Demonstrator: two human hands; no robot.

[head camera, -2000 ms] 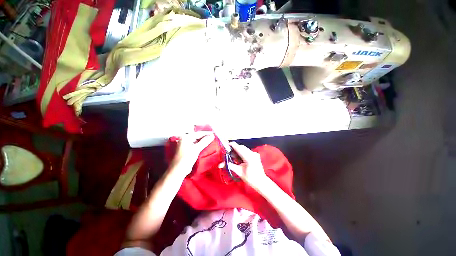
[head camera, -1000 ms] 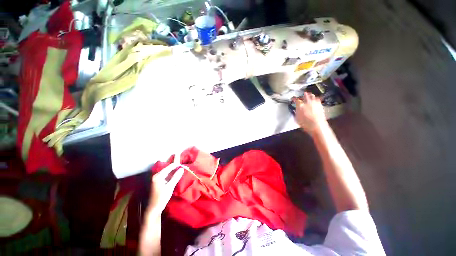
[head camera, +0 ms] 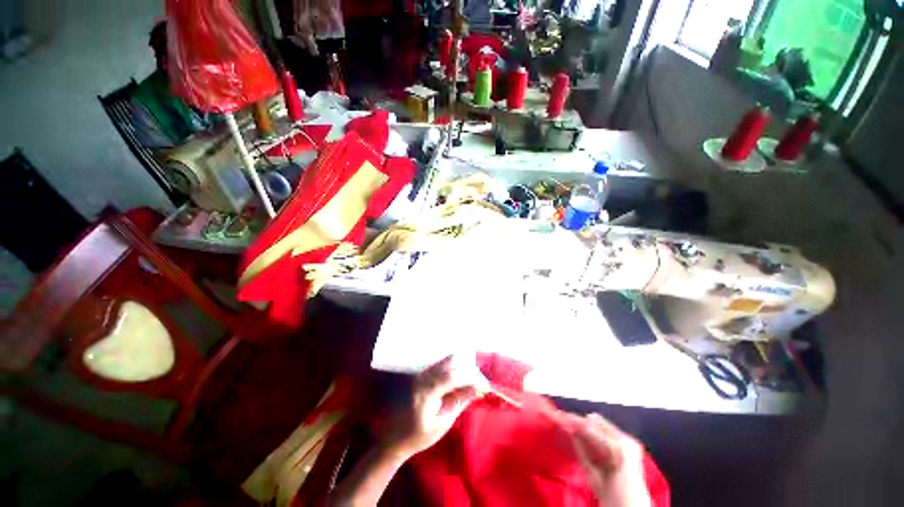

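Observation:
The red garment piece (head camera: pixel 515 446) lies bunched in my lap, with its upper end at the front edge of the white machine table (head camera: pixel 456 327). My left hand (head camera: pixel 443 401) is closed on its upper left part, where a thin pale edge shows. My right hand (head camera: pixel 607 451) is at its right side, blurred, with the fingers on or just over the cloth; its hold is unclear. The cream sewing machine (head camera: pixel 714 272) stands behind. Black-handled scissors (head camera: pixel 726 376) lie on the table right of the phone (head camera: pixel 625 319).
Red-and-tan panels (head camera: pixel 322 218) hang at the left of the table beside heaped tan strips (head camera: pixel 426 233). A water bottle (head camera: pixel 585 201) stands behind the machine. A wooden chair (head camera: pixel 188 287) is at left. Thread cones (head camera: pixel 516 89) stand further back, and a person (head camera: pixel 164 99) is at upper left.
The view has tipped up, showing more of the room. My right hand has come back from beside the machine to the red cloth. The black-handled scissors now show on the table.

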